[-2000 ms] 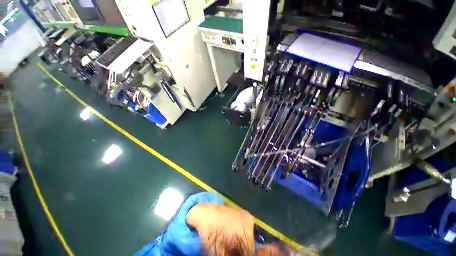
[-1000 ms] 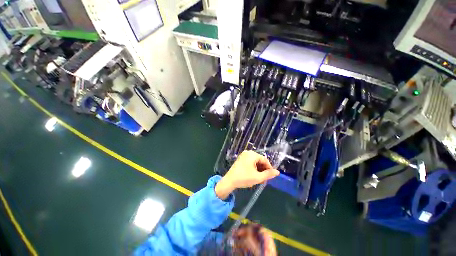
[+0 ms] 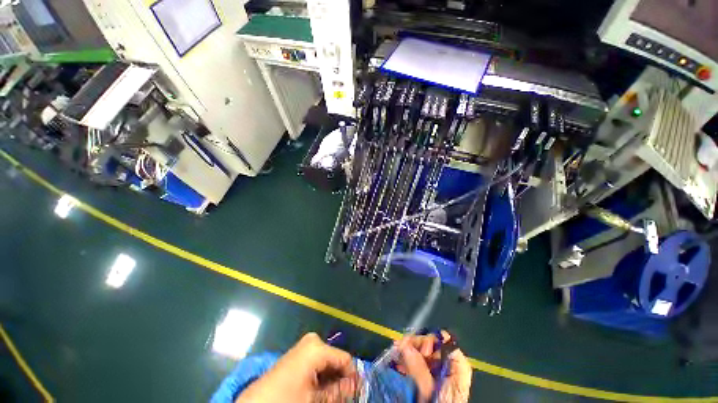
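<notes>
My left hand (image 3: 303,373), in a blue sleeve, is at the bottom edge with its fingers curled near the lower end of a thin clear strip. The clear strip (image 3: 429,303) rises from between the hands and curls over at the top. My right hand (image 3: 433,364) is close beside it, with its fingers bent around the strip and a small dark item (image 3: 446,346) at the fingertips. The lower parts of both hands are cut off or blurred.
Tape feeders (image 3: 386,197) hang from the machine front above a blue bin (image 3: 441,266). A record sheet (image 3: 435,61) lies above them. A large blue reel (image 3: 674,274) is at right, below a machine monitor (image 3: 669,53). A yellow line (image 3: 260,285) crosses the green floor.
My left hand has come down and back from in front of the feeders to beside my right hand. The clear strip now curls above both hands. The view has shifted, with machines further left.
</notes>
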